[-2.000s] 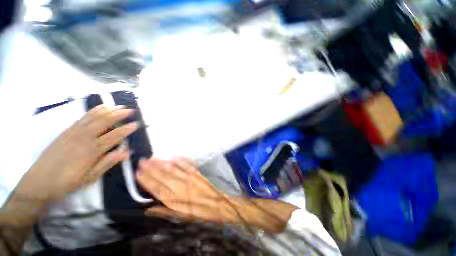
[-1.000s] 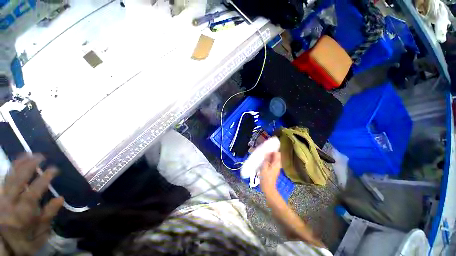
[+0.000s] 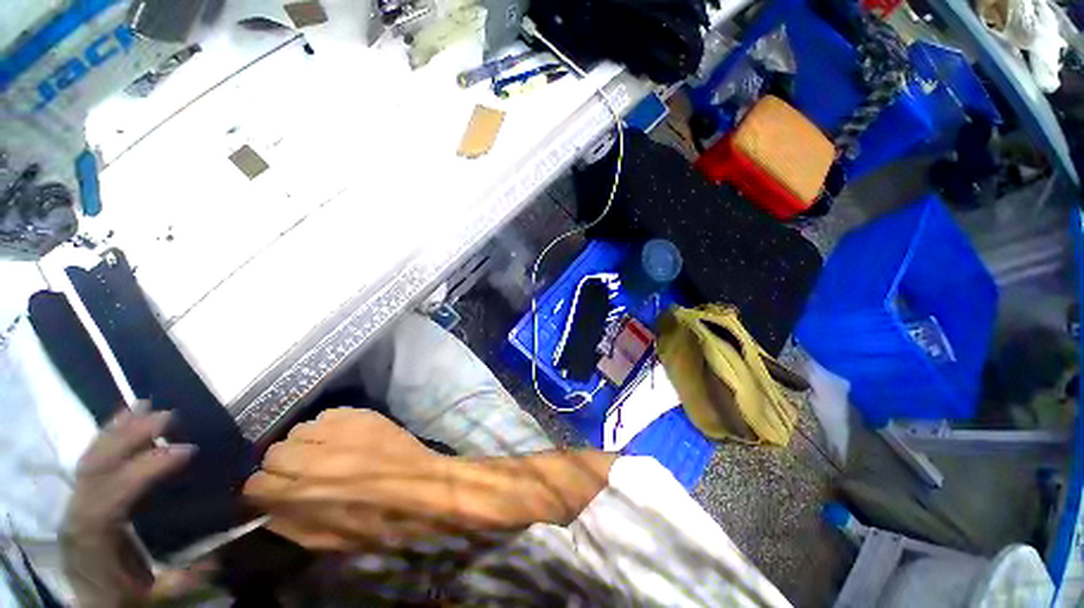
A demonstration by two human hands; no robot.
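Observation:
A dark fabric panel [image 3: 196, 416] lies at the left end of the white table [image 3: 297, 202] and hangs over its front edge. A narrow white strip [image 3: 105, 339] runs along it. My left hand [image 3: 113, 511] is blurred, its fingers bent over the panel and strip at the lower left. My right hand [image 3: 339, 475] is back-up at the panel's right edge, fingers curled and partly hidden; a thin pale edge shows under its fingertips. The white machine body with blue lettering [image 3: 83, 71] is at the upper left.
Two brown tabs [image 3: 481, 131] [image 3: 249, 160] and pens [image 3: 529, 77] lie on the table. Right of my lap are a blue crate [image 3: 523, 339], olive bag [image 3: 731, 380], black padded bench [image 3: 701, 232], red-and-orange box [image 3: 779, 149] and blue bin [image 3: 903, 309].
My right hand has come back from above the blue crate, where it held a white item, to the dark panel. My left hand has moved right and lower. The view has shifted slightly.

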